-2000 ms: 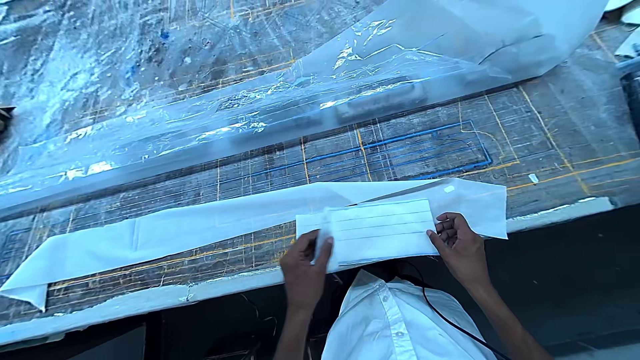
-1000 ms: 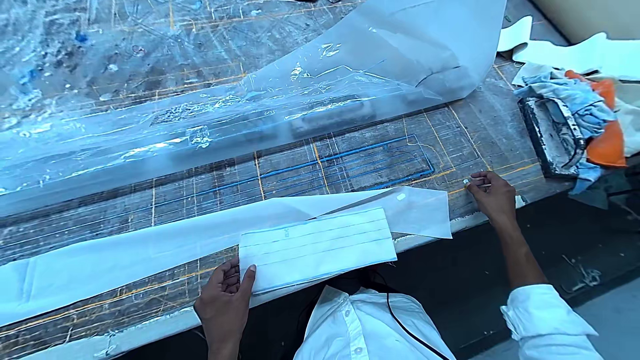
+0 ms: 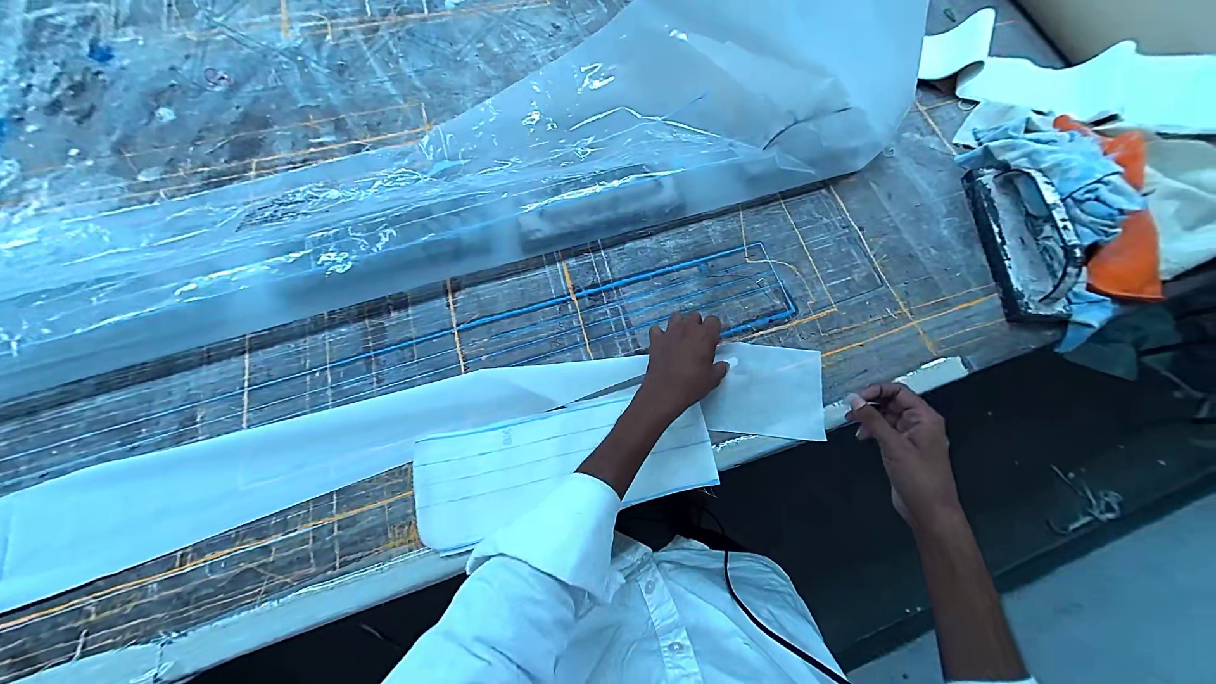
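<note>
A long strip of thin white material (image 3: 313,427) lies along the near edge of the table. Over its right part lies a white rectangular piece with ruled lines and blue edges (image 3: 513,475). My left hand (image 3: 682,361) rests with bent fingers on the strip above this piece, its thumb beside a small white spot (image 3: 731,362); whether it grips anything is hidden. Just off the strip's right end, over the table edge, my right hand (image 3: 902,437) pinches a small whitish piece (image 3: 857,403) between thumb and fingertips.
Clear plastic sheeting (image 3: 741,114) covers a long bundle behind the strip. Blue and orange lines mark the worn tabletop (image 3: 665,285). At right stand a black-framed tool with a handle (image 3: 1026,242), blue and orange cloths (image 3: 1126,256) and white material (image 3: 1073,90).
My left hand has let go of the lined piece's left end and moved right onto the strip. My right hand has picked up the small whitish piece from the tabletop and come nearer the table edge.
</note>
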